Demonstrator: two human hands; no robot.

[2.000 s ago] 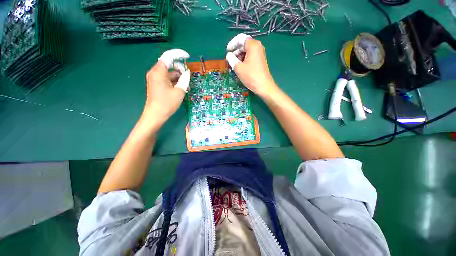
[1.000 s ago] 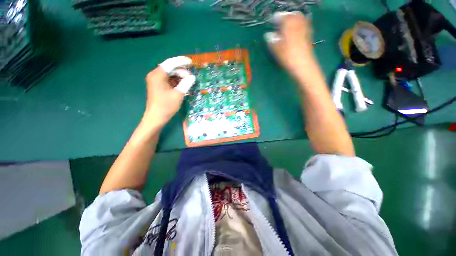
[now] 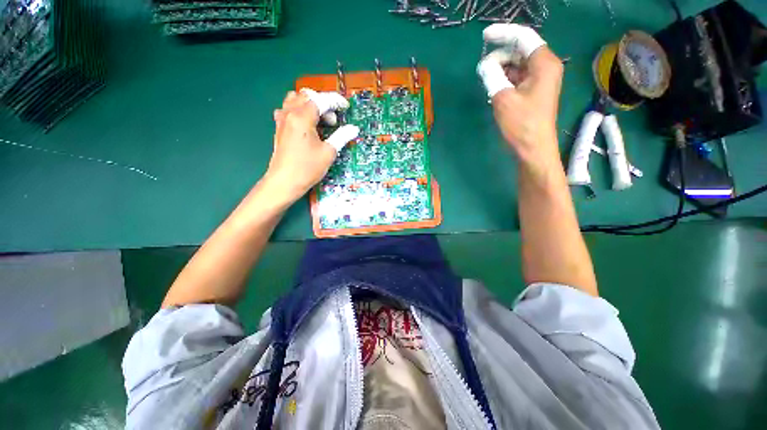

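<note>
A green circuit board panel [image 3: 387,159] lies on an orange fixture [image 3: 315,82]. Three silvery coil parts [image 3: 378,74] stick out over the panel's far edge. My left hand [image 3: 309,138], with white finger cots, rests at the panel's upper left; its thumb and fingers are apart, and I see nothing held. My right hand [image 3: 526,88], also in white cots, is above the mat to the right of the fixture. Its thumb and fingertips are close together; whether something small is between them is not clear.
A pile of loose coil parts [image 3: 479,10] lies at the far edge. Stacked panels [image 3: 223,18] stand at the far left. To the right are a solder reel [image 3: 643,67], white-handled cutters [image 3: 618,151], a black box [image 3: 706,84] and black cables. A thin wire [image 3: 84,156] lies left.
My right hand has moved from the panel's far edge to the right, near the coil pile. Three coils now show at the far edge. My left hand has shifted onto the panel's upper left.
</note>
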